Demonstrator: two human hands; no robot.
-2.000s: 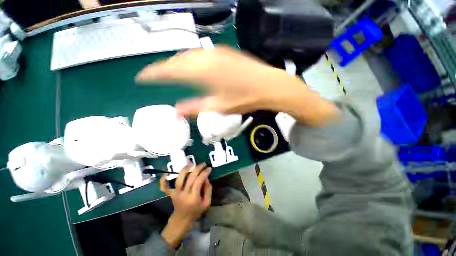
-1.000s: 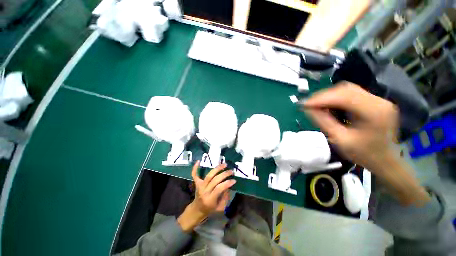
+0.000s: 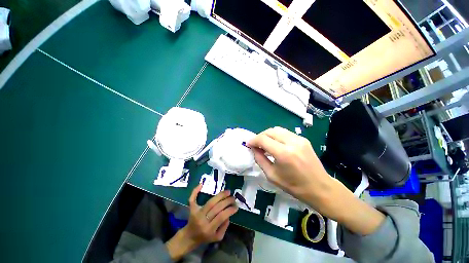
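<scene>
Four white security cameras stand in a row on the green mat. The leftmost one is fully in view. My right hand is over the second camera, thumb and finger pinched on a small dark item at its head. That hand and forearm hide most of the other two heads; their white brackets show below. My left hand is below the second and third brackets at the mat's edge, fingers apart, with nothing seen in it. Short black leads hang at the brackets.
A white keyboard lies below the monitor. A black printer stands at the right. A yellow tape ring lies by the front edge, beside a partly hidden white mouse. More white cameras are at the top left.
The view has turned and moved, showing more of the monitor. My right hand has moved from beyond the row's right end to the second camera's head. My left hand remains near the brackets.
</scene>
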